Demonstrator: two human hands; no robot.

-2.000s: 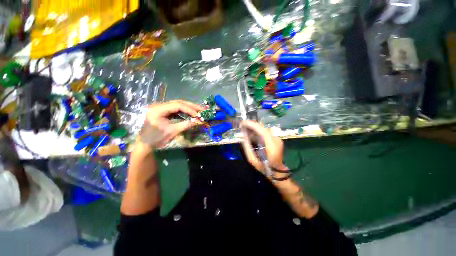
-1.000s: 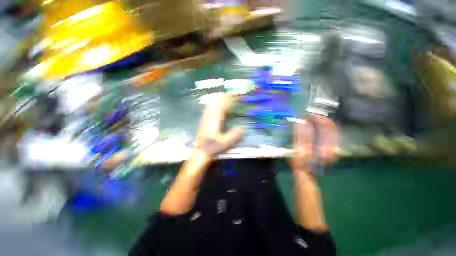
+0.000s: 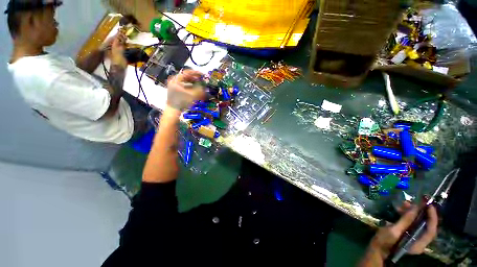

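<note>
My left hand (image 3: 184,89) is at the left assembly pile (image 3: 212,107) of blue cells and green boards on clear trays. Its fingers are blurred and partly hide dark pieces, so I cannot tell if it grips one. My right hand (image 3: 410,229) is at the lower right, shut on the soldering iron (image 3: 418,228), whose bright shaft points up and to the right. The right assembly pile (image 3: 389,161) of blue cells, green boards and thin wires lies on the bench (image 3: 293,146) just above my right hand.
Orange-red loose wires (image 3: 278,73) lie at the back. Behind are a yellow bag (image 3: 251,23), a cardboard box (image 3: 345,41) and a parts box (image 3: 413,52). White scraps (image 3: 331,106) lie mid-bench. Another person (image 3: 68,88) works at the left. The clear tray (image 3: 183,151) overhangs the front edge.
The view has swung left. My left hand has moved from mid-bench to the left pile. The assembly it held earlier is no longer seen between my hands. My right hand still holds the iron.
</note>
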